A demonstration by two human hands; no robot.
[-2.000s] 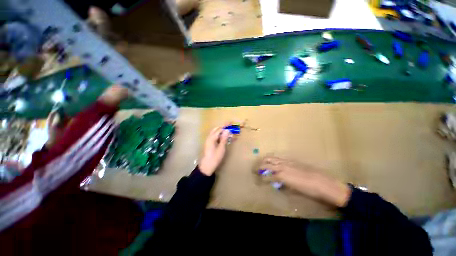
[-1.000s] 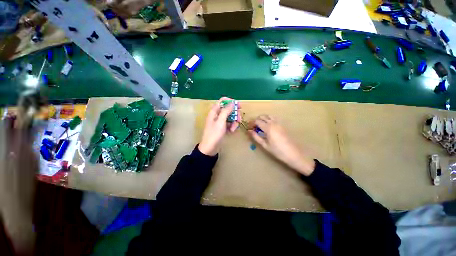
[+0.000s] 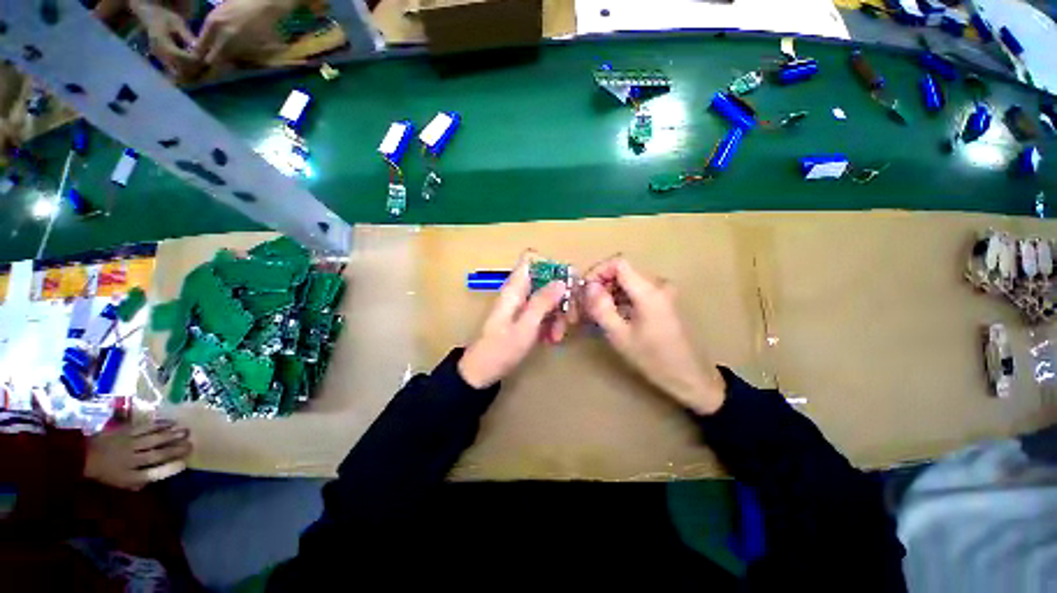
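Note:
My left hand [image 3: 510,330] holds a green circuit board [image 3: 548,273] with pale pads along its right edge, between thumb and fingers. My right hand [image 3: 643,324] is close to the board's right edge, its thumb and fingertips pinched together. What the fingertips pinch is too small to tell, perhaps a lead end. A blue battery [image 3: 487,280] shows just left of my left fingers, over the cardboard; I cannot tell if it is held or lying. A bit of blue shows under my right fingers, mostly hidden.
A pile of green PCB panels [image 3: 261,330] lies at left beside a perforated metal upright [image 3: 186,139]. Batteries with boards lie on the green conveyor belt [image 3: 522,151]. Beige pieces [image 3: 999,359] lie far right. Another person's hand [image 3: 139,452] rests at lower left; others' hands work at upper left.
The hands have come closer together at the board. A blue battery now shows left of my left hand. Another labelled battery shows on the belt beside the upright. The blurred arm at left is gone.

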